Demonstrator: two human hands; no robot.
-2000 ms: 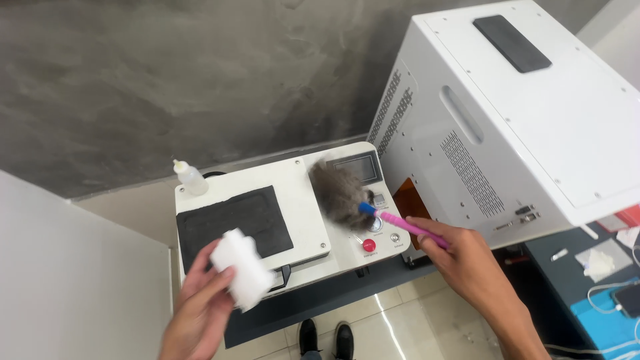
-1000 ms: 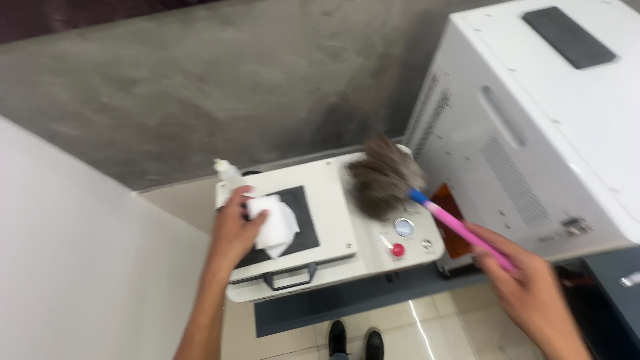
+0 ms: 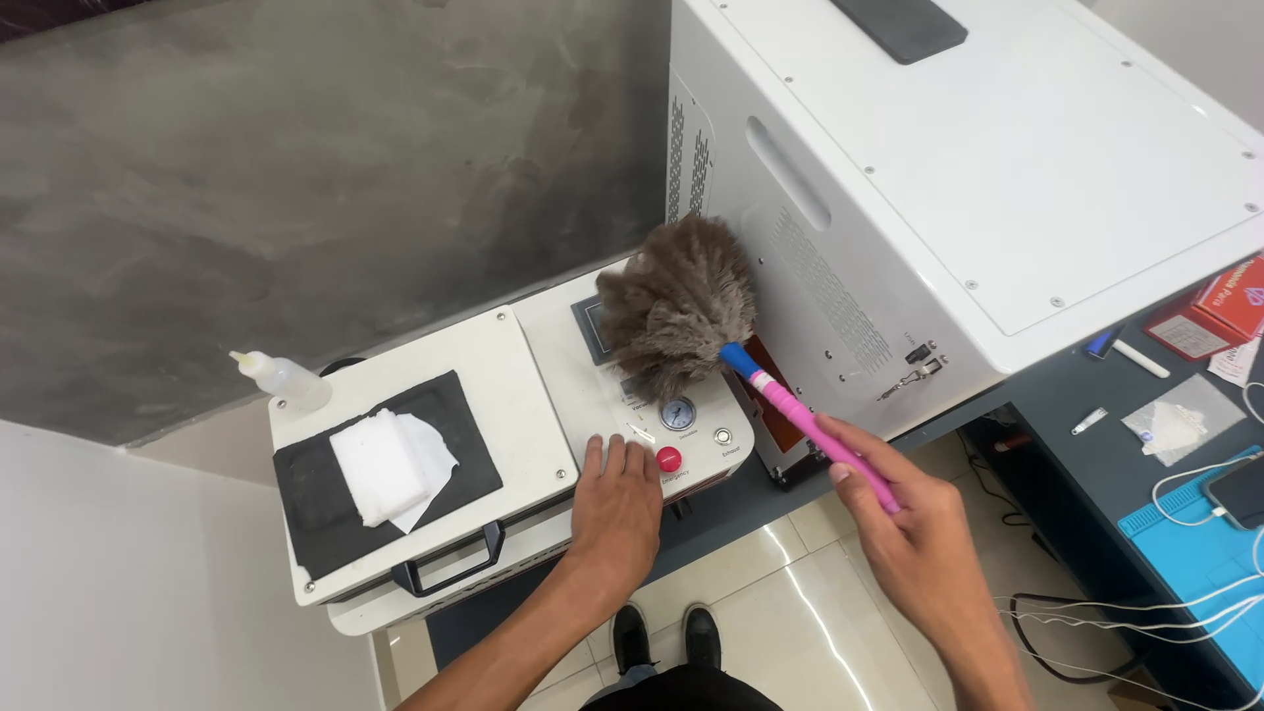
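My right hand [image 3: 904, 513] grips the pink handle of a feather duster [image 3: 681, 301]; its brown feathers lie over the display and part of the control panel of a white machine [image 3: 553, 346]. My left hand [image 3: 617, 504] rests flat on the machine's front edge, just left of the red emergency button [image 3: 669, 459], and holds nothing. A round pressure gauge [image 3: 678, 414] shows below the feathers. Folded white wipes [image 3: 380, 464] lie on the black mat [image 3: 469, 434] on the machine's lid, with a plastic squeeze bottle [image 3: 291, 382] standing behind them.
A large white cabinet machine [image 3: 948, 188] stands close on the right, a dark flat pad [image 3: 908, 25] on top. A black handle [image 3: 459, 563] juts from the lid's front. On the dark bench [image 3: 1057, 425] are a red box [image 3: 1210, 311], cables, a phone [image 3: 1239, 494] and a blue mat [image 3: 1185, 553].
My left hand has let go of the white wipes, which now lie on the black mat, and has moved right to the panel's edge. The duster stays in my right hand over the panel.
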